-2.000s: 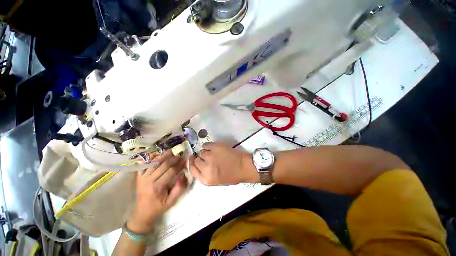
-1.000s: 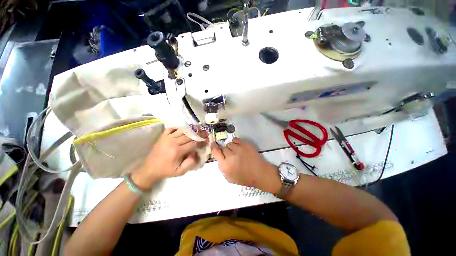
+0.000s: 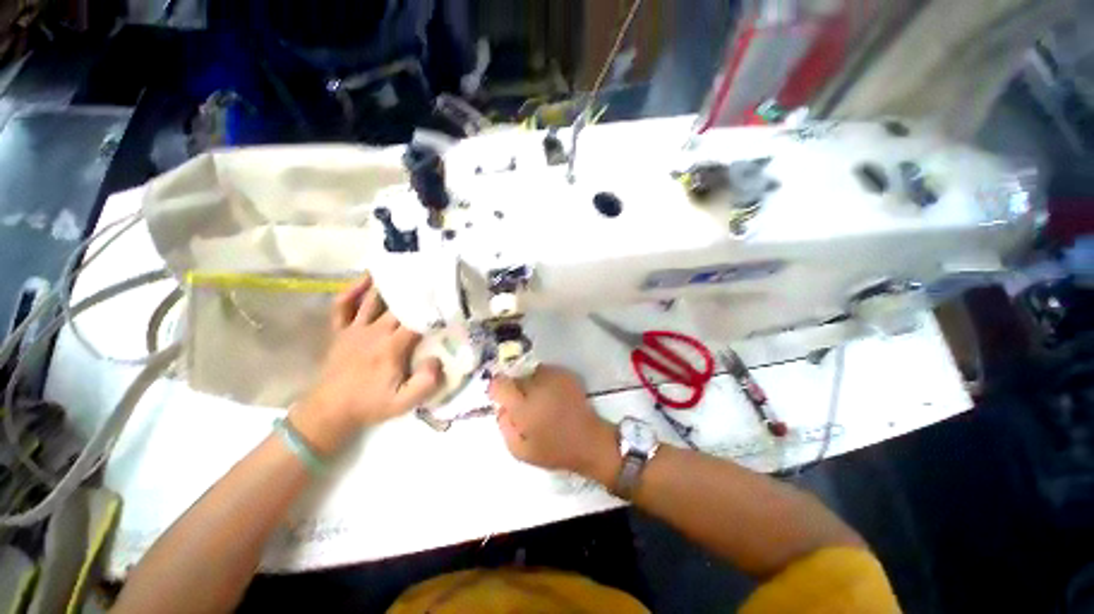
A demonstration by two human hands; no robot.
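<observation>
A beige bag body (image 3: 246, 348) with a yellow binding line (image 3: 282, 283) lies left of the needle area on the sewing machine table. The white sewing machine (image 3: 672, 240) stands across the table. My left hand (image 3: 360, 360) rests on the bag's right part, fingers spread, thumb pointing at the presser foot (image 3: 509, 348). My right hand (image 3: 546, 414) is curled just right of and below the presser foot, fingertips by the cloth edge. The image is blurred; what its fingers pinch is hidden.
Red-handled scissors (image 3: 672, 368) and small snips (image 3: 758, 393) lie on the white table (image 3: 420, 492) to the right. Long straps (image 3: 102, 426) hang at the left above a bundle of pieces (image 3: 78, 540). A grey metal surface (image 3: 54, 180) is at the far left.
The view has turned and shifted. My left hand has spread and moved back from the presser foot onto the bag. My right hand stays beside the foot, slightly lower.
</observation>
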